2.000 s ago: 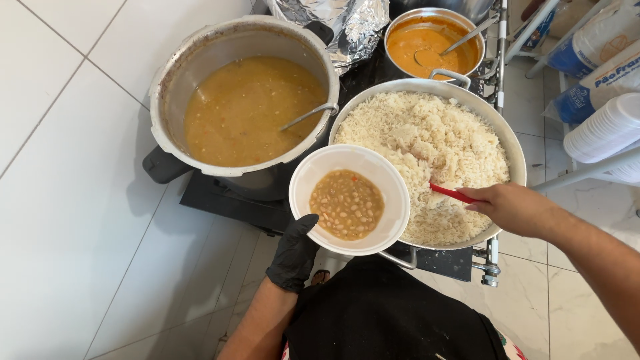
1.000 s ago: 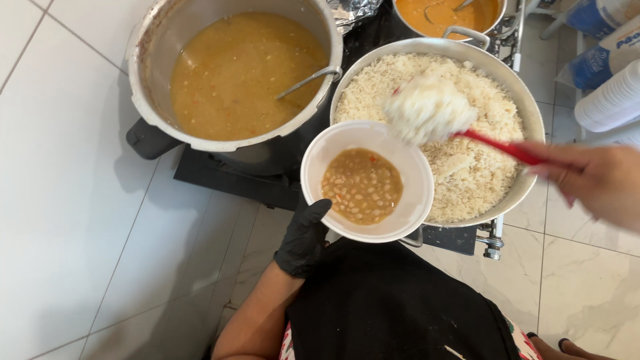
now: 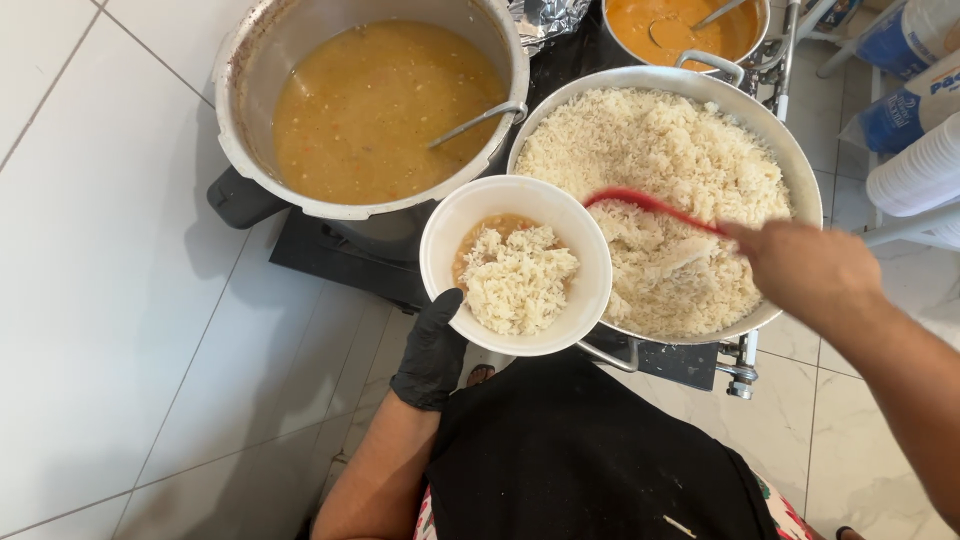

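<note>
My left hand (image 3: 433, 346), in a black glove, holds a white bowl (image 3: 592, 300) by its near left rim, thumb over the edge. Cooked white rice (image 3: 521, 285) lies in the bowl on top of beans in broth (image 3: 469, 236). My bare right hand (image 3: 806, 266) grips the handle of a red serving spoon (image 3: 652, 201); its head is tilted at the left side of the rice in a wide aluminium pot (image 3: 806, 187), just right of the bowl. A large pressure cooker body (image 3: 232, 142) with bean broth (image 3: 382, 105) and a metal ladle (image 3: 476, 125) stands at the upper left.
A smaller pot (image 3: 763, 22) of orange sauce with a ladle is behind the rice pot. Crumpled foil (image 3: 547, 22) lies beside it. The pots stand on a black stove (image 3: 345, 262). At right, a rack holds stacked white containers (image 3: 919, 169) and plastic packages (image 3: 900, 112). The cooker's handle (image 3: 244, 199) juts left.
Rice now covers much of the beans, which lay bare in the bowl before. The spoon, heaped with rice above the pot a second ago, is back down in the pot's rice.
</note>
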